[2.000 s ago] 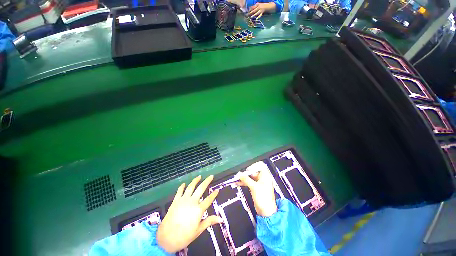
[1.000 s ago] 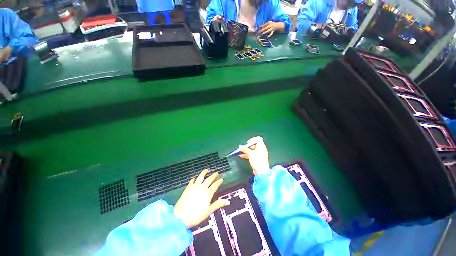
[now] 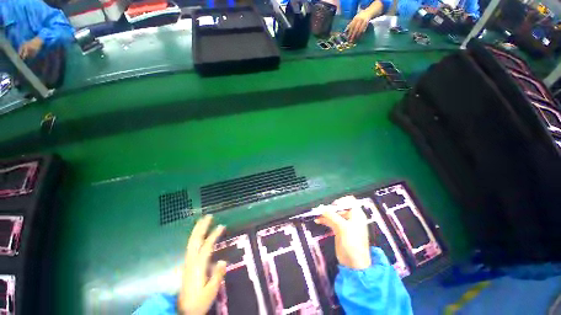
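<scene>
A black foam tray lies nearest me with several pink-red phone middle frames in its slots. My right hand is over a frame right of the tray's middle, closed in a pen-like grip on pale, thin tweezers that point left along the frame tops; the tip is blurred. My left hand is over the tray's left end, fingers apart, holding nothing. A long black pad sheet and a smaller grid sheet lie flat on the green bench beyond the tray.
Tall stacked foam trays stand at right. A side tray of frames is at left. A black bin and display modules are across the line; another module lies before the stack. Other people's hands show at the far side.
My right hand has moved from the long pad sheet back over the frames. My left hand has moved left, off the middle frames. The view has shifted, showing more of the left side tray.
</scene>
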